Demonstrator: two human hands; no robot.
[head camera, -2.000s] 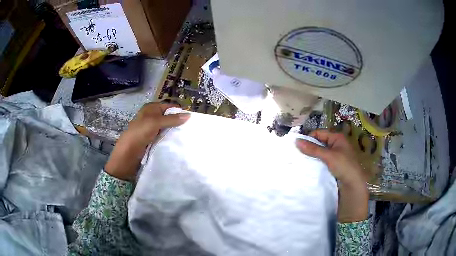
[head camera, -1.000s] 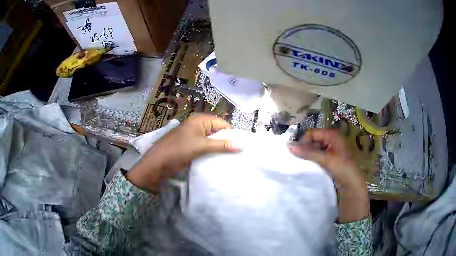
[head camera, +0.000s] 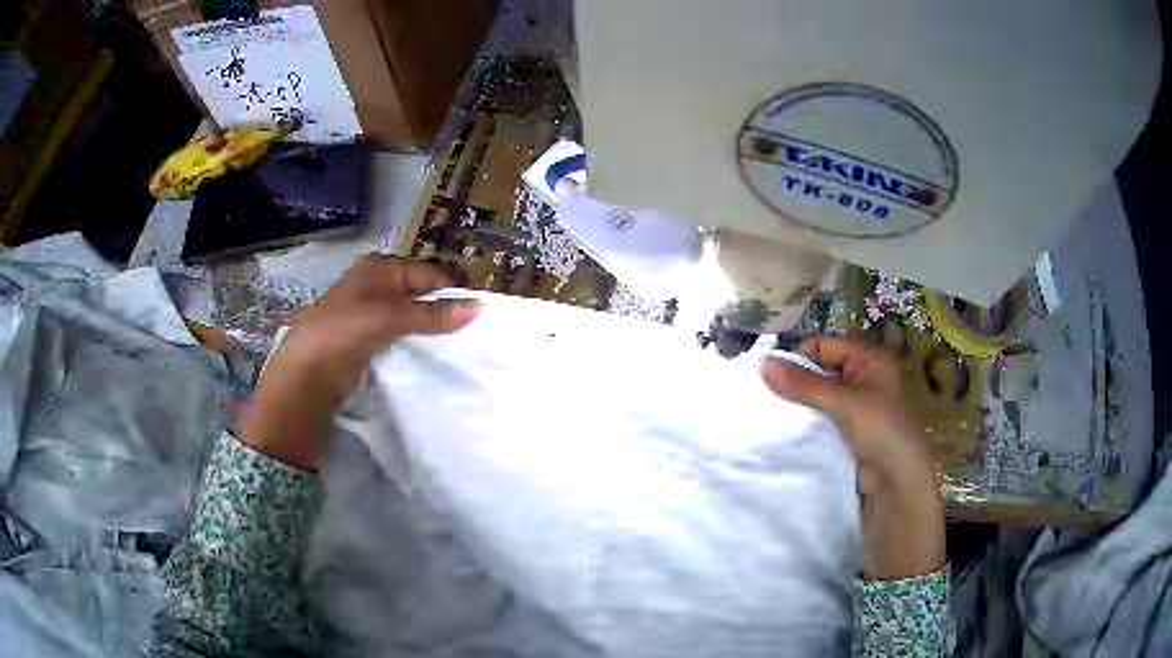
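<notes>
A white garment (head camera: 617, 476) is spread below the machine, its top edge stretched between my hands. My left hand (head camera: 366, 328) pinches the edge at the left, thumb on top. My right hand (head camera: 855, 399) pinches the edge at the right, close to the machine's dark lower metal part (head camera: 735, 337). The cream machine head (head camera: 861, 116) with a TAKING TK-808 badge hangs above. A bright glare washes out the cloth edge beside the metal part, so the contact there cannot be told.
Grey-white garments (head camera: 103, 399) heap at the left; more cloth (head camera: 1112, 585) lies at the lower right. A cardboard box (head camera: 411, 64), dark flat object (head camera: 276, 206) and yellow crumpled item (head camera: 219, 161) stand at the upper left. A yellow tape roll (head camera: 964, 332) and silvery bits lie by the machine.
My left hand first moved in toward the machine, then back out left, with the garment edge now stretched wide again. My right hand has stayed near the metal part.
</notes>
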